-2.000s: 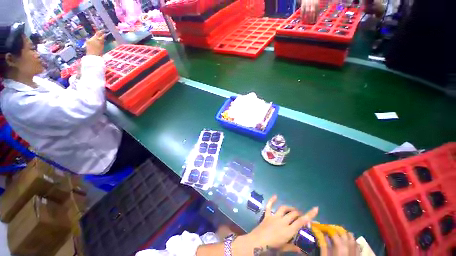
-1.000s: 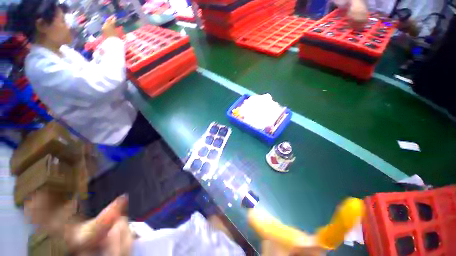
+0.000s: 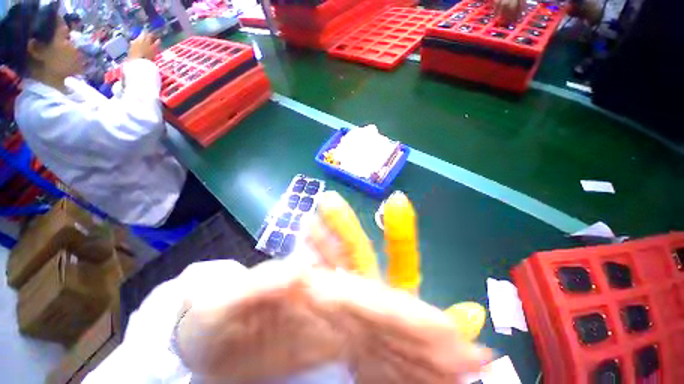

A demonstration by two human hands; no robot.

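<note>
My left hand point(image 3: 270, 322) is large and blurred in front of the camera, its fingers stretched across to the right; whether it holds anything cannot be told. My right hand point(image 3: 367, 255) is raised behind it, its yellow-covered fingers spread, with nothing visible between them. The white-backed film sheet point(image 3: 294, 204) with two columns of dark squares lies on the bench behind the hands, its near end partly covered. The bottle point(image 3: 380, 217) is mostly hidden behind a yellow finger. The clear film sheet and the loose watch unit are hidden.
A blue bin point(image 3: 360, 182) with white cloths stands beyond the hands. A red tray point(image 3: 536, 289) with black units is at right, white pieces point(image 3: 507, 306) beside it. Red tray stacks point(image 3: 217, 112) stand farther back. A person in white sits at left.
Both hands left the watch unit at the bench edge. They rose and parted, and now overlap in front of the camera. The view has also shifted.
</note>
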